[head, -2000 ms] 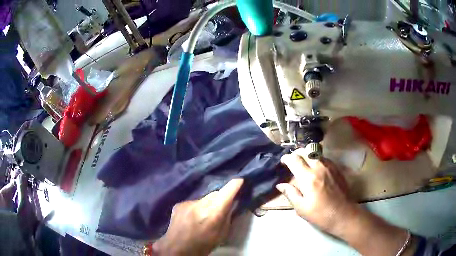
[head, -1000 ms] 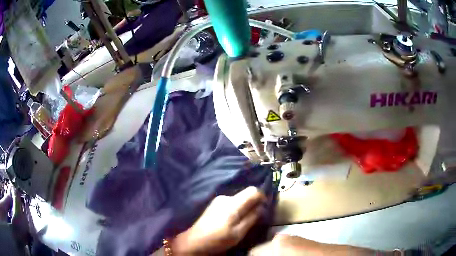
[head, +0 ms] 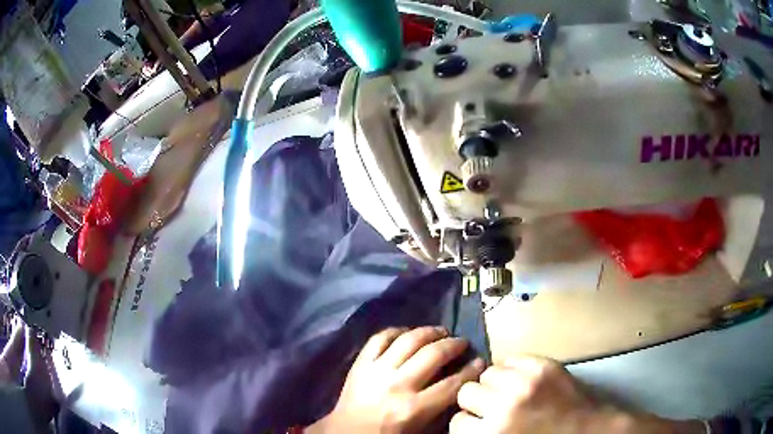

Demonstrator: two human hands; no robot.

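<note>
The dark purple-navy garment piece [head: 280, 314] lies crumpled left of and under the head of the cream sewing machine [head: 576, 110]. Its right edge runs from the needle area [head: 471, 280] towards me. My left hand [head: 407, 381] lies on the cloth with bent fingers near that edge. My right hand [head: 525, 398] is closed at the cloth's near edge, its fingertips close beside my left hand's fingers. The bit of cloth at the right fingertips is mostly hidden by the hands. The needle tip cannot be made out.
A red plastic bag [head: 657, 242] lies under the machine arm, and another red bag [head: 106, 212] sits far left. A blue lamp tube [head: 233, 203] hangs over the cloth. A teal-green fixture [head: 364, 30] hangs above the head. A yellow-green tool [head: 742, 309] lies at the bed's right edge.
My right hand has left the needle area and come down and left beside my left hand. My left hand has moved right. The cloth's right edge now lies straighter. The view has shifted.
</note>
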